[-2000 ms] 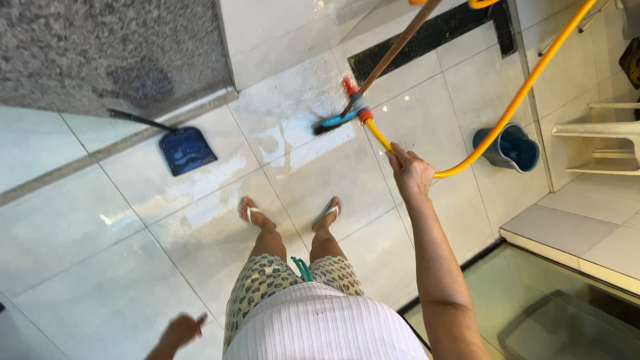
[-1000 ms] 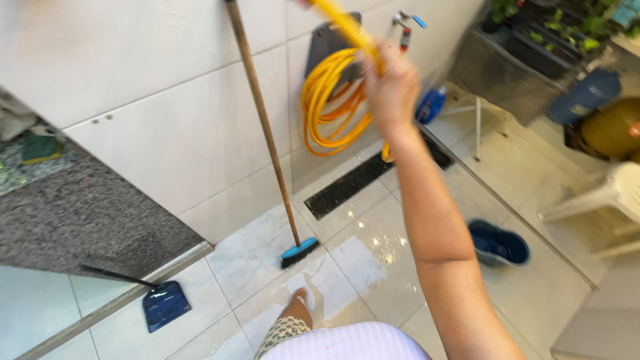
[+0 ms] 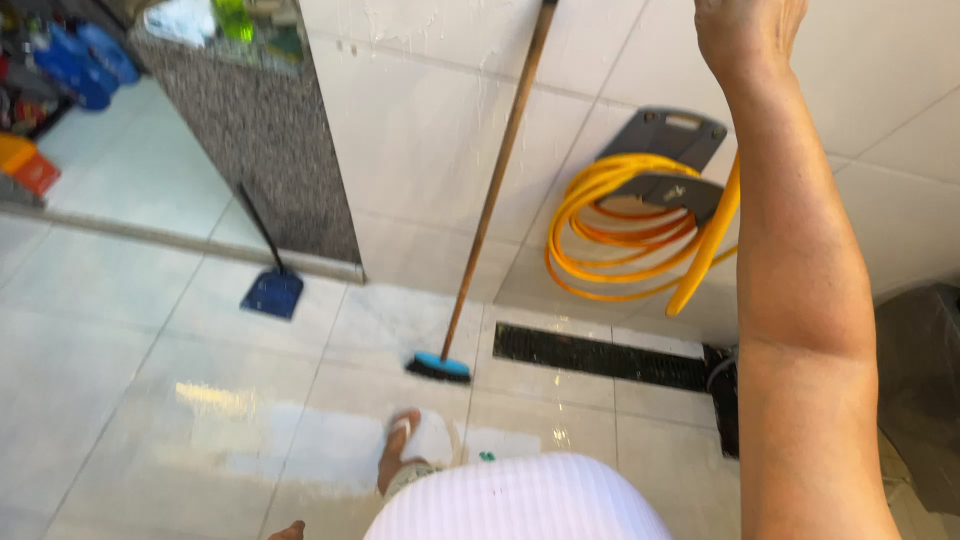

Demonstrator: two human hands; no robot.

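My right hand is raised at the top edge; its fingers are cut off by the frame, so its hold cannot be seen. Left of my forearm, a yellow hose hangs in coils on a grey wall-mounted hose holder, and a length of it dangles beside my arm. Only a fingertip part of my left hand shows at the bottom edge. A push broom with a blue head, black bristles and wooden handle leans on the tiled wall, bristles on the wet floor.
A blue dustpan with a dark handle stands near the granite panel and the stone sill. A black floor drain grate runs along the wall's foot. My foot in a flip-flop is on wet tiles. A dark container is at the right.
My right hand, low with the yellow hose two seconds ago, has risen to the top edge. The view has swung toward the wall. The broom, tilted near the hose earlier, now leans on the wall.
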